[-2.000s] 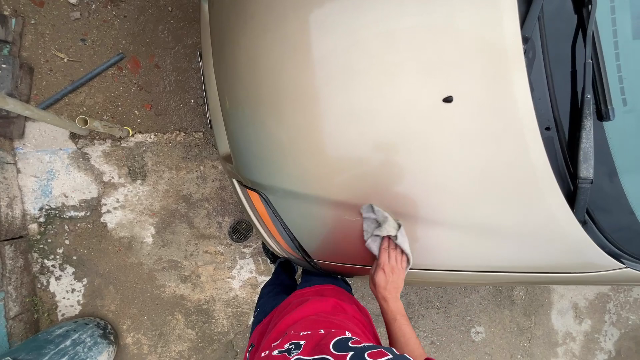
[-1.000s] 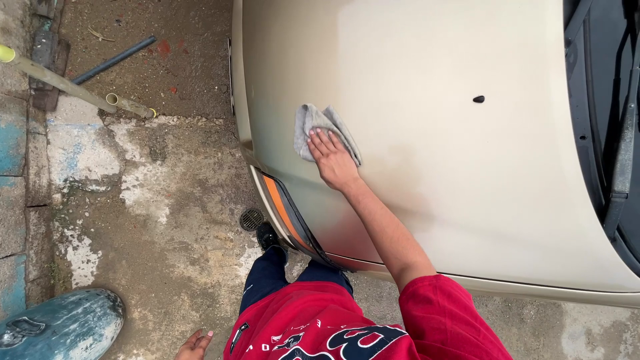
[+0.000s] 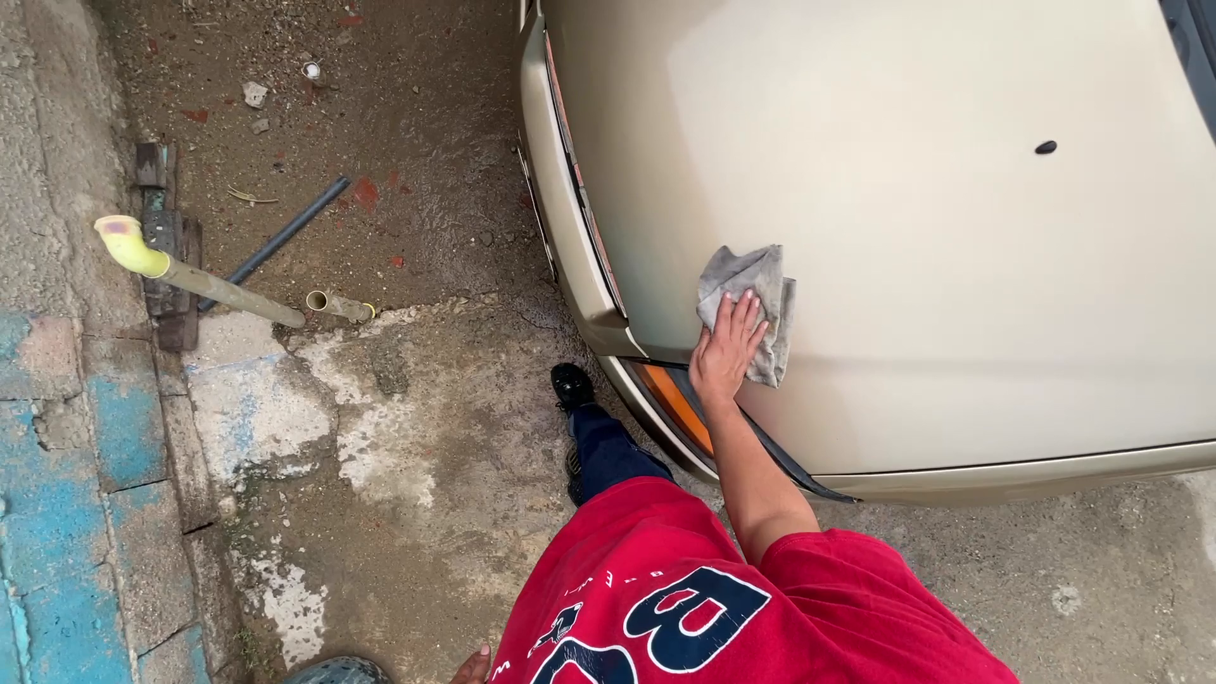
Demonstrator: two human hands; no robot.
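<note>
My right hand (image 3: 727, 351) presses a folded grey cloth (image 3: 746, 285) flat on the gold-beige car hood (image 3: 902, 237), close to the hood's front edge and above the headlight with its orange lens (image 3: 679, 404). The fingers are spread over the cloth, whose far part and right edge stick out from under them. Only a few fingers of my left hand (image 3: 472, 667) show at the bottom edge, beside the red shirt; whether they hold anything is hidden.
A yellow-ended pipe (image 3: 228, 292), a short pipe piece (image 3: 340, 306) and a dark grey pipe (image 3: 275, 242) lie or lean at the left, by a blue-painted block wall (image 3: 57, 532). A rounded blue-grey object (image 3: 337, 671) shows at the bottom edge. The concrete ground is rough and stained.
My right hand has moved with the cloth from the hood's side edge to nearer its front edge. The view has shifted toward the front of the car.
</note>
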